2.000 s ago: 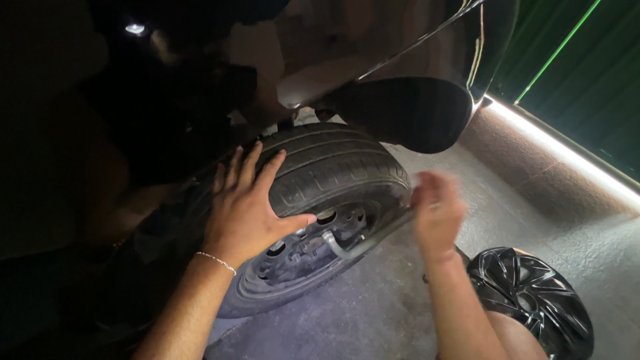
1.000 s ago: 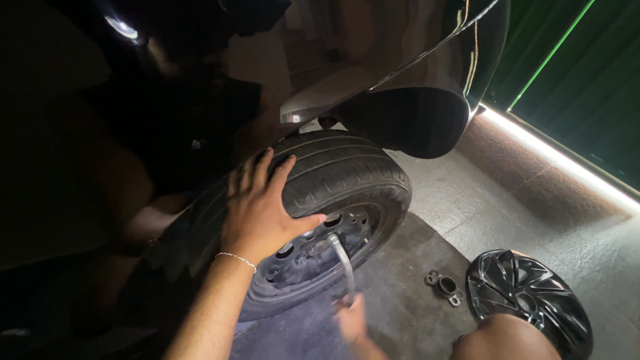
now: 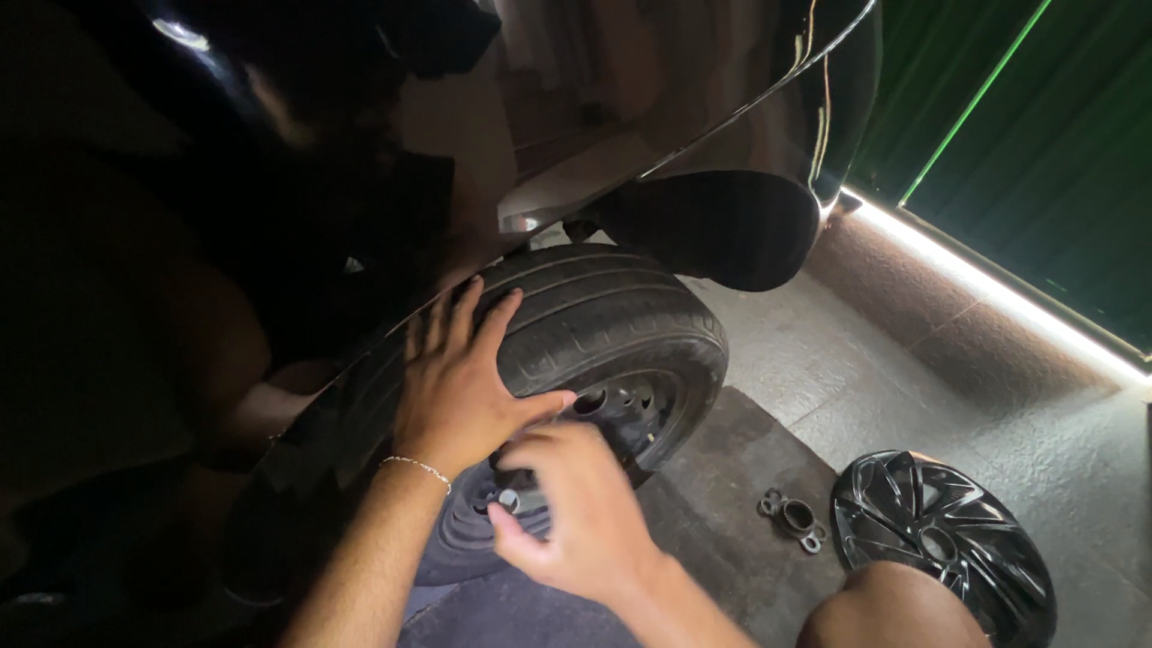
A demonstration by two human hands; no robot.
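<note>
A black rubber tire (image 3: pixel 621 315) on a dark steel wheel rim (image 3: pixel 661 405) sits at the wheel arch of a black car (image 3: pixel 576 117). My left hand (image 3: pixel 459 378), a thin chain bracelet at its wrist, rests with spread fingers on the tire's tread and sidewall, its thumb toward the rim. In front of the rim my right hand (image 3: pixel 576 504) is blurred, with fingers curved beside a metal socket-like end (image 3: pixel 508 499) near the wheel. Whether it grips the tool is not clear. The rest of the tool is hidden.
A glossy black wheel cover (image 3: pixel 939 543) lies on the floor at the lower right, beside a small dark metal part with a ring (image 3: pixel 798 515). Both are near my bare knee (image 3: pixel 891 612). A light strip (image 3: pixel 999 288) runs along the base of a green corrugated wall (image 3: pixel 1035 198).
My right hand has moved up to the rim from below, where it held the end of a metal bar a second ago. My left hand stays on the tire.
</note>
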